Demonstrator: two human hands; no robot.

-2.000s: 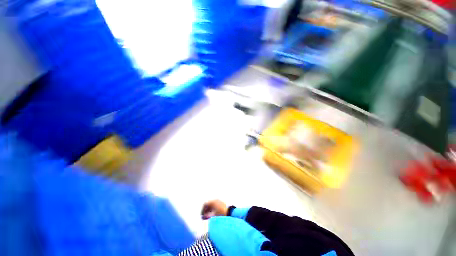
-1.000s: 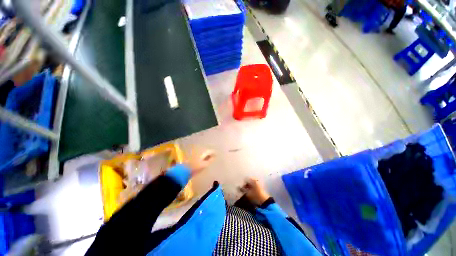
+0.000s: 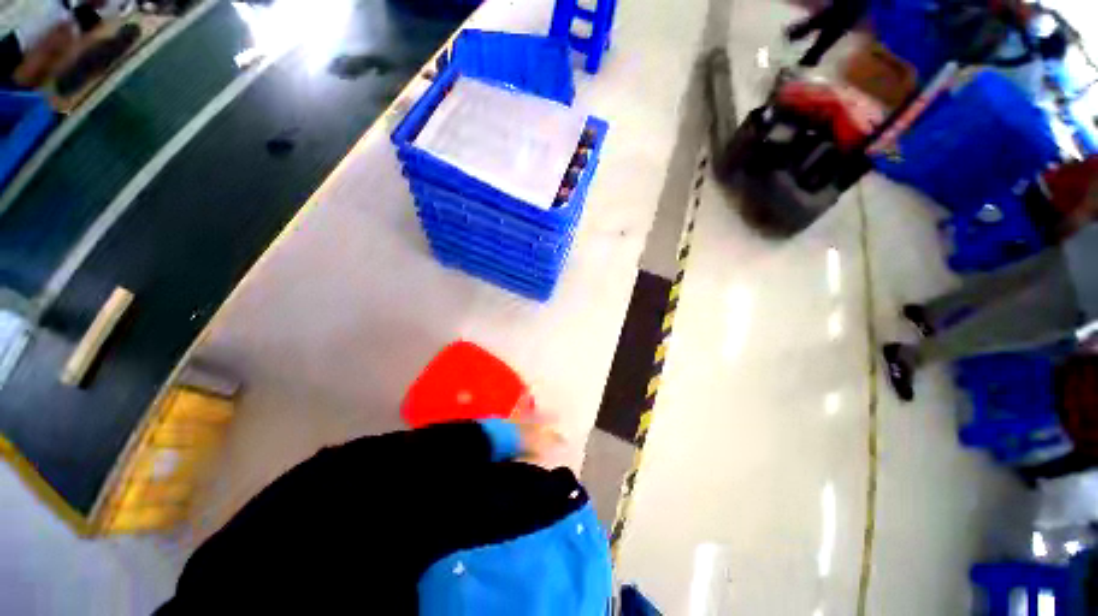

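Observation:
The red plastic stool [image 3: 464, 388] stands on the pale floor in front of me. My left hand [image 3: 541, 438] is at the stool's right edge, small and blurred. I cannot tell whether it touches or grips the stool. My left sleeve is black with a light blue cuff and covers the stool's lower side. My right hand is not in view.
A stack of shallow blue trays [image 3: 500, 199] with a white liner stands beyond the stool. The dark bench [image 3: 181, 217] with a tan strip [image 3: 96, 337] and a yellow tote [image 3: 169, 463] are at left. Right are floor tape, a red-black truck [image 3: 801, 144] and people's legs [image 3: 999, 307].
The view has moved forward to the stool and tray stack. My left hand has moved from beside the yellow tote to the stool. My right hand and the blue tote of dark parts have left the view.

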